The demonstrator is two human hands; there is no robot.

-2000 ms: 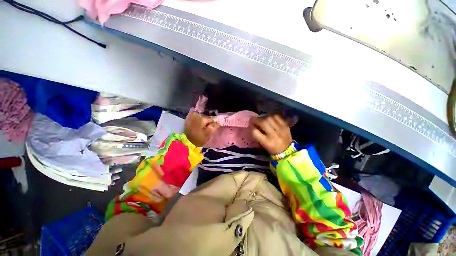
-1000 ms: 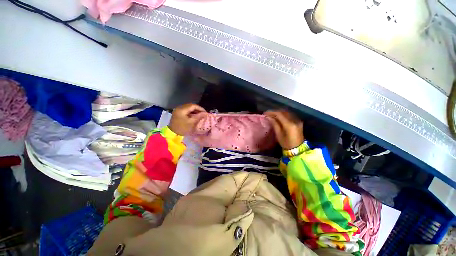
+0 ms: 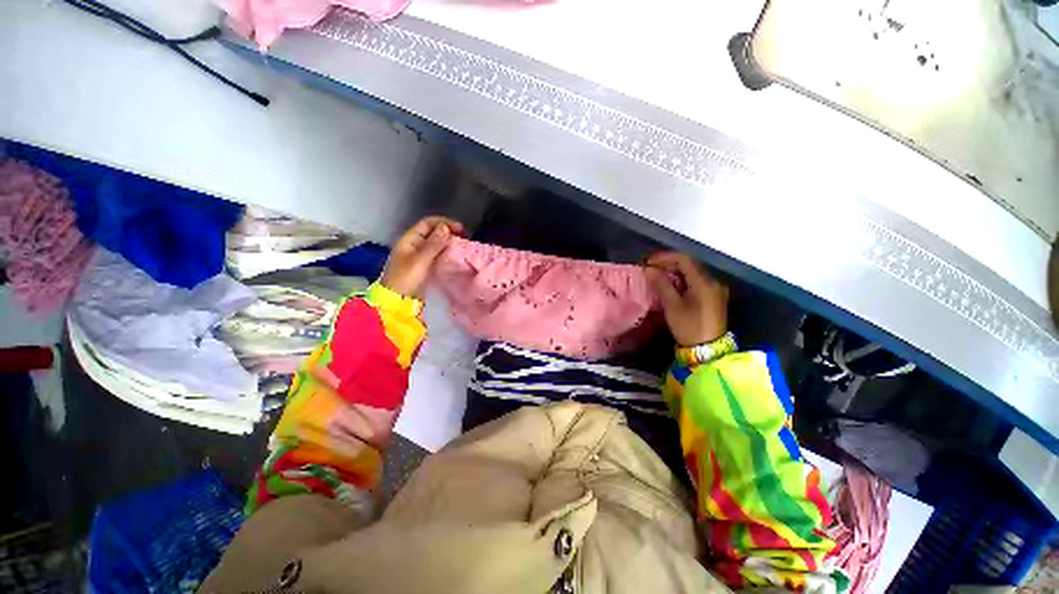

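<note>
A small pink gathered piece [image 3: 552, 304] with a puckered upper edge and small eyelet-like marks is stretched between my hands, over the lap and below the table's front edge. My left hand [image 3: 420, 253] pinches its upper left corner. My right hand [image 3: 693, 296] pinches its upper right end. The lower edge hangs loose over dark cloth with white stripes. Some fingertips are hidden behind the cloth.
The white table [image 3: 650, 70] has a ruler strip [image 3: 546, 104] along its front edge. A pink cloth [image 3: 290, 12] lies at its upper left. Cloth piles [image 3: 151, 331] and a blue basket [image 3: 163, 528] are at left. Pink strips [image 3: 862, 522] lie low at right.
My hands have moved apart from near the middle, and the pink piece, bunched before, is now spread with its puckered edge pulled nearly straight. The view has shifted slightly.
</note>
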